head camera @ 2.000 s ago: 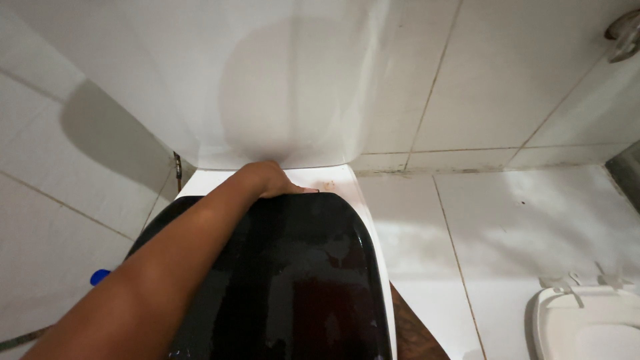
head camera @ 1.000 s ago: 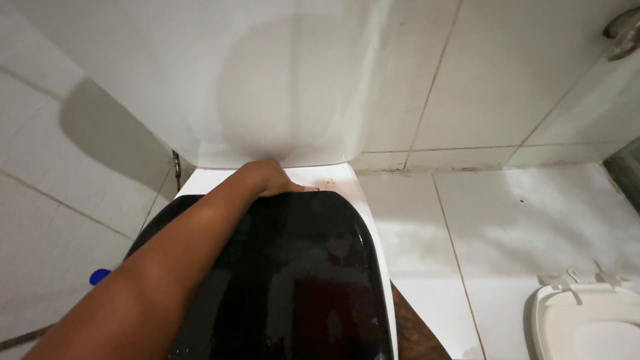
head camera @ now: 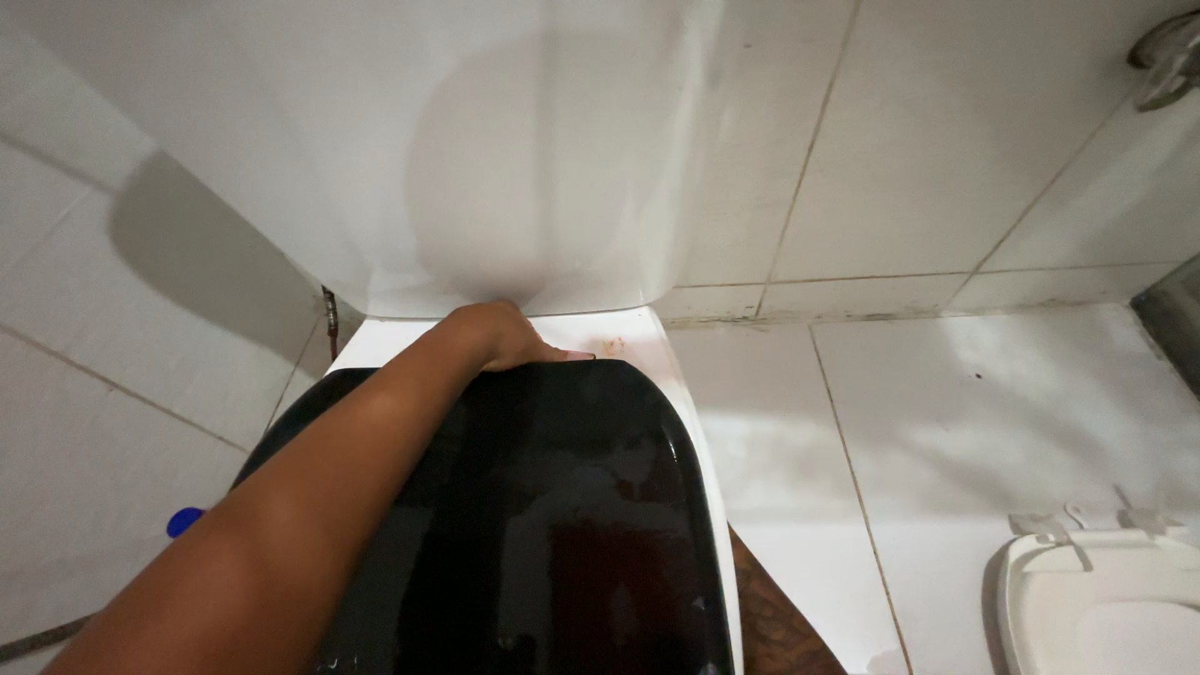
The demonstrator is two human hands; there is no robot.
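Observation:
A glossy black toilet lid [head camera: 562, 469] lies over the bowl of a white ceramic toilet [head camera: 656, 352], below its tall cistern [head camera: 553, 169]. My left hand [head camera: 511, 337] rests at the lid's rear edge, by the hinge area, with the thumb along that edge. The other fingers are hidden behind the wrist and the lid's edge, so whether they grip anything cannot be seen. Small rust-coloured marks [head camera: 611, 346] show on the white ceramic just right of the thumb. My right hand is out of the frame.
On the tiled floor [head camera: 769, 450] at the lower right lies a white toilet seat [head camera: 1041, 572] with hinge fittings. A metal fitting [head camera: 1167, 61] sticks out at the upper right. A thin pipe [head camera: 330, 323] stands left of the cistern, and a blue round object [head camera: 185, 521] is beside the forearm.

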